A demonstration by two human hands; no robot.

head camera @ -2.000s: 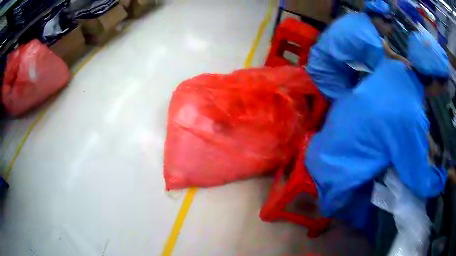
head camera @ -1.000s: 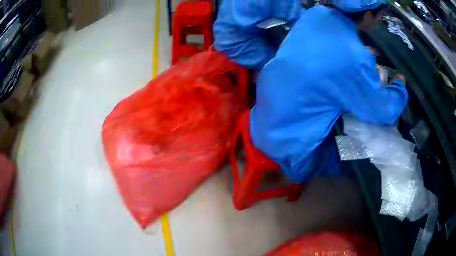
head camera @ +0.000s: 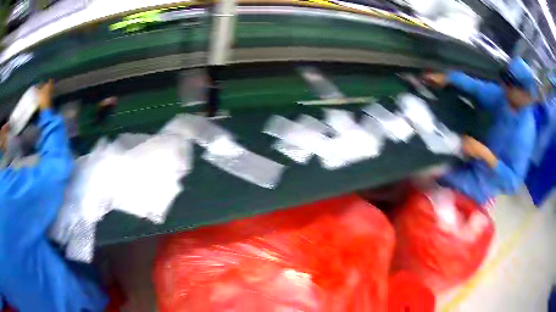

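Neither of my hands is in the picture. Nearest in front of me is a large red plastic sack (head camera: 274,259), bulging and shiny, against the front edge of the dark green bench (head camera: 228,204). White bubble bags (head camera: 152,173) lie in a loose pile at the bench's left. More white bubble bags (head camera: 350,143) lie loosely across its middle, and others reach the right end. The picture is blurred, so I cannot tell whether any bag is filled.
A person in a blue smock (head camera: 30,201) is at the left, hands raised at a whitish thing. Another person in a blue smock (head camera: 488,140) reaches over the bench at the right. A second red sack (head camera: 448,234) stands below. A pale post (head camera: 222,33) rises behind the bench.
The view has swung from the aisle floor, red stools and seated people round to the bench front. The bench and its bubble bags now fill the middle.
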